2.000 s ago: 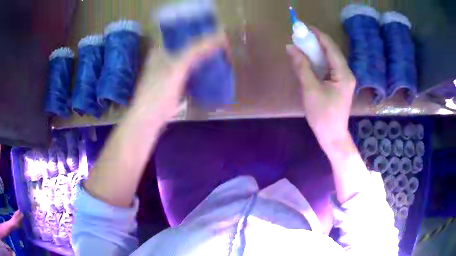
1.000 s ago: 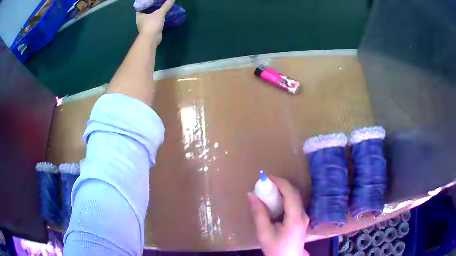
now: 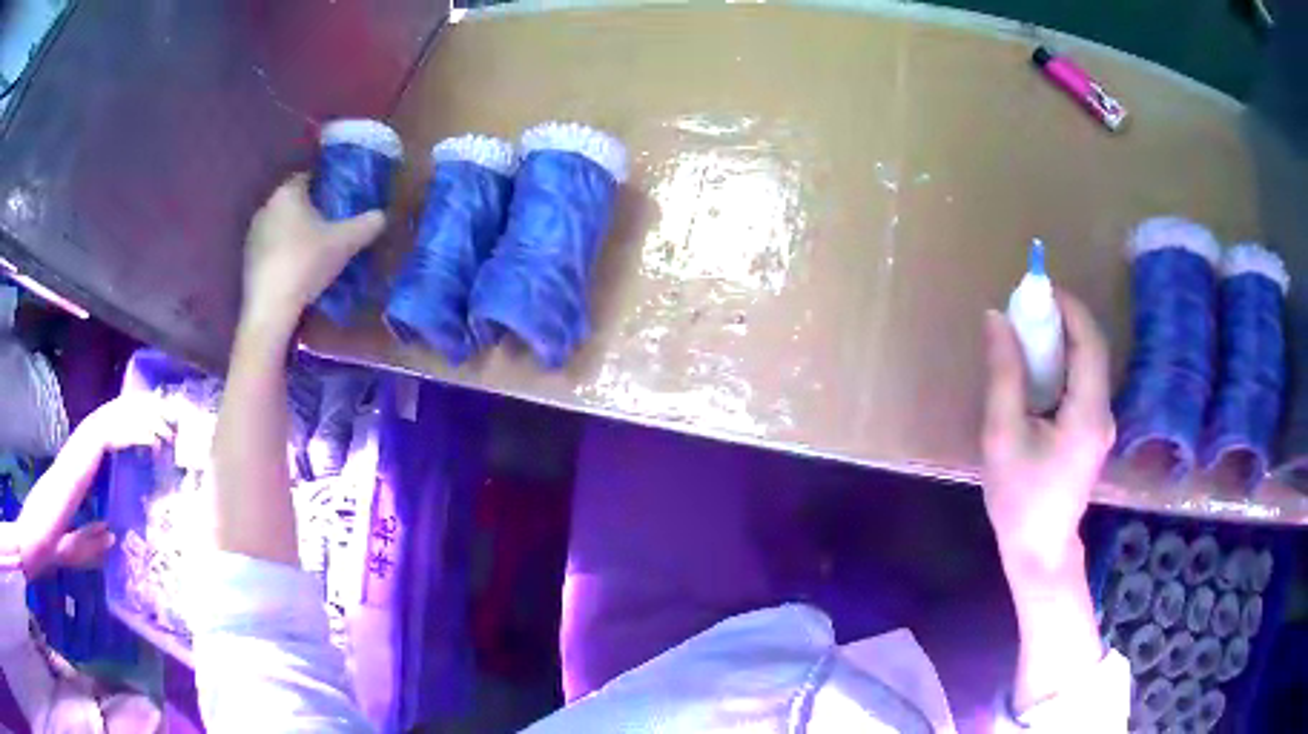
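Note:
Three blue tubular pieces with white fluffy rims stand at the bench's left; my left hand has its fingers around the leftmost blue piece. The other two, a middle piece and a wider piece, are beside it. My right hand holds a white glue bottle with its blue nozzle up, above the bench's right part. Two more blue pieces, one nearer and one at the far right, are just right of that hand.
A pink-and-black stick lies near the bench's far edge. A dark board is at the left. A right-hand bin and a left-hand bin sit below the bench. Another person's hand reaches over the left bin.
My left hand has come back from the green conveyor without the piece it held there and is now around the leftmost blue piece. My right hand still holds the bottle. The view has shifted.

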